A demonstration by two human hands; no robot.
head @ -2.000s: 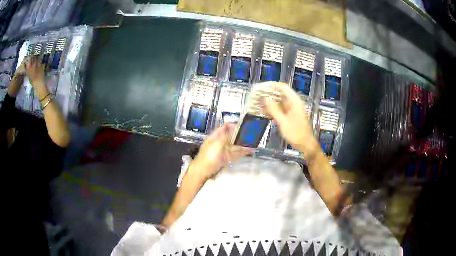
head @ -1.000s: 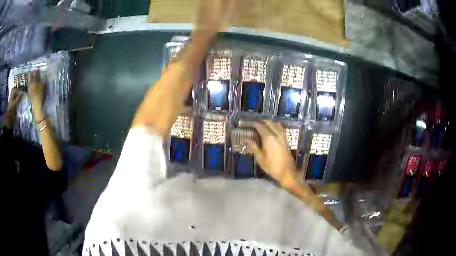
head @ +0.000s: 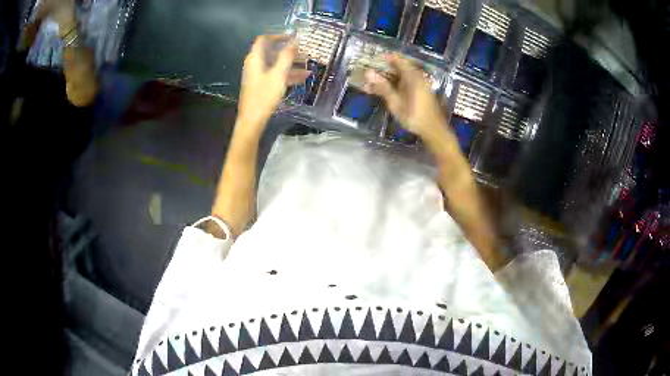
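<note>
A clear tray (head: 345,45) with rows of small packs lies at the top, cut off by the upper edge. Each pack has pale rows above and a blue panel below, such as the pack (head: 470,110) right of my hands. My left hand (head: 269,77) is over the tray's near-left pack, fingers bent; whether it grips the pack is unclear. My right hand (head: 408,92) is over the near row, fingertips close to the pale rows of a pack (head: 358,103); it is blurred, and I cannot tell if it holds anything.
Another person's arm (head: 78,70) reaches in at the upper left, by shiny clear plastic. The dark green surface (head: 187,44) lies between us. Red-row packs (head: 646,220) show blurred at the right edge. A dark floor area (head: 147,169) lies at lower left.
My left hand has come back from beyond the tray's far side to its near-left pack. My right hand stays over the near row. The view has tilted, so the tray sits higher.
</note>
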